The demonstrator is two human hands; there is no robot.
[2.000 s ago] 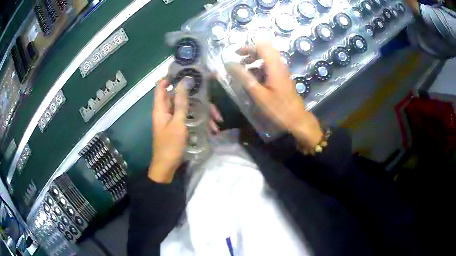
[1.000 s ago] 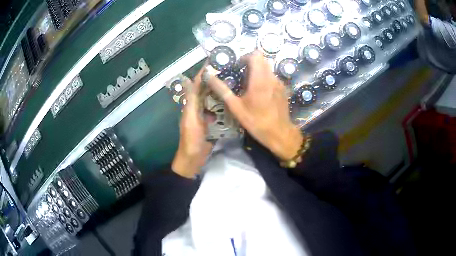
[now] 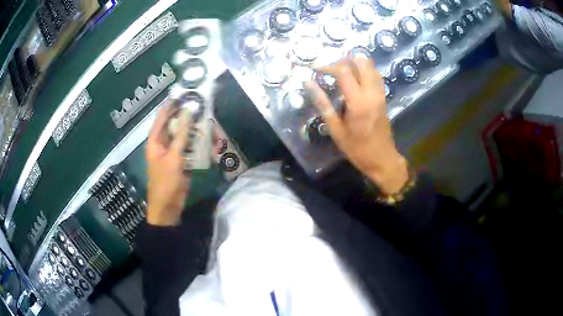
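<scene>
My left hand (image 3: 165, 166) grips a long grey multi-pocket housing (image 3: 199, 148), held upright. Round rings show in its upper seats, one of them a black ring (image 3: 190, 103) by my fingertips; my fingers cover part of the lower end. My right hand (image 3: 364, 117) is over the near corner of the clear blister tray (image 3: 318, 162), its fingers curled among black rings. One black ring (image 3: 318, 128) lies below its fingertips; whether the hand grips a ring is unclear. A second ring-bearing piece (image 3: 229, 162) shows just right of the held housing, partly hidden.
On the green belt (image 3: 92, 58) lie a scalloped strip (image 3: 143, 95), a filled housing (image 3: 145, 41) and another strip (image 3: 71, 116). Stacked ribbed metal parts (image 3: 117, 200) and a ring tray (image 3: 71, 262) are at lower left. A person's sleeve (image 3: 537, 34) is at upper right, a red bin (image 3: 525, 148) below it.
My left hand has moved left with the housing, away from the tray. My right hand has left the housing and moved right, over the tray's rings.
</scene>
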